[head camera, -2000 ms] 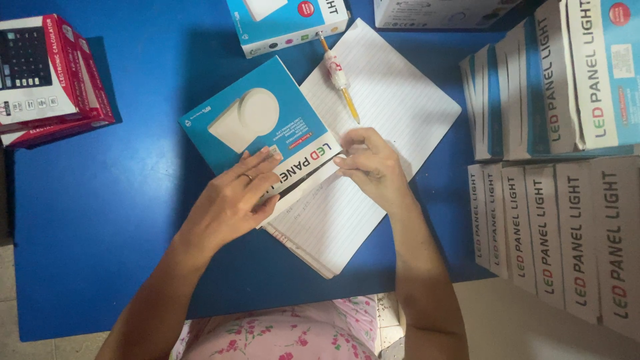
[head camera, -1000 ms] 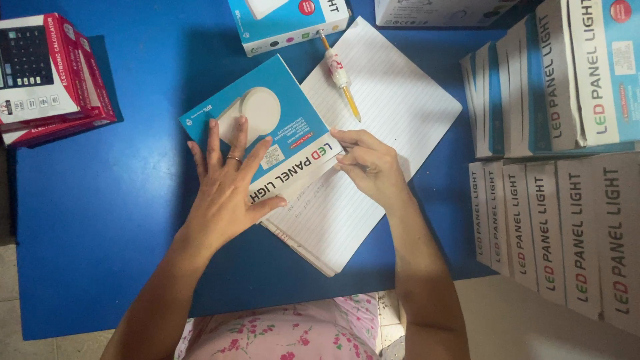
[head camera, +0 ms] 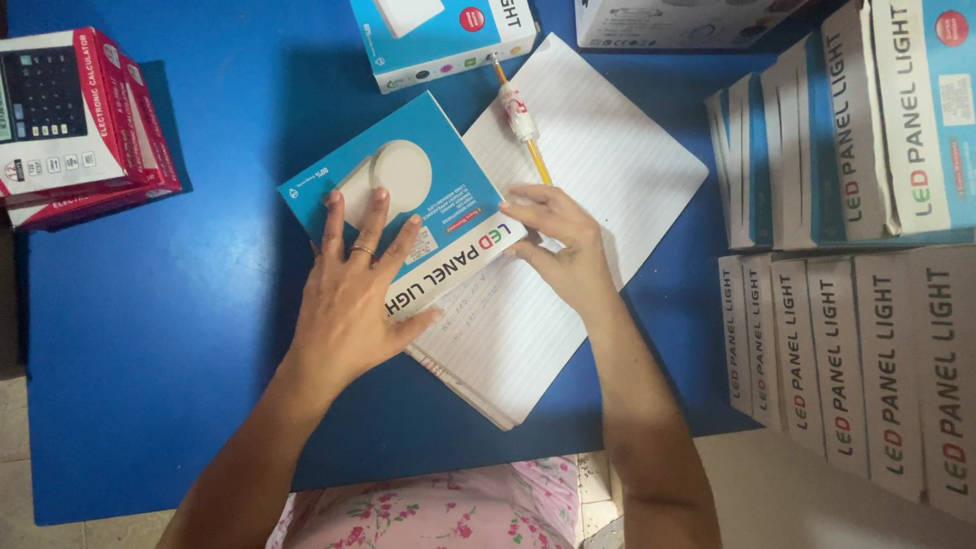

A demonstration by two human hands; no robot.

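A blue and white LED panel light box (head camera: 457,191) lies tilted over the left part of an open lined notebook (head camera: 648,168). Spread flat on the box's printed face is my left hand (head camera: 354,282), a ring on one finger, its thumb by the white side. My right hand (head camera: 564,244) has its fingers and thumb at the right end of the box, pinching its corner. A yellow pencil (head camera: 539,162) with a wrapped white and red piece around it rests on the notebook above my right hand. Handwriting shows on the page beneath the box.
Red and white calculator boxes (head camera: 99,114) are piled at the left of the blue table (head camera: 152,366). Another LED panel light box (head camera: 457,53) lies at the top, beside a white carton (head camera: 686,27). Several more LED panel light boxes (head camera: 831,351) stand in two rows at the right.
Two seconds ago my left hand was bent at the box's lower white side; it has since spread out over the printed face. My right hand remains at the box's right end.
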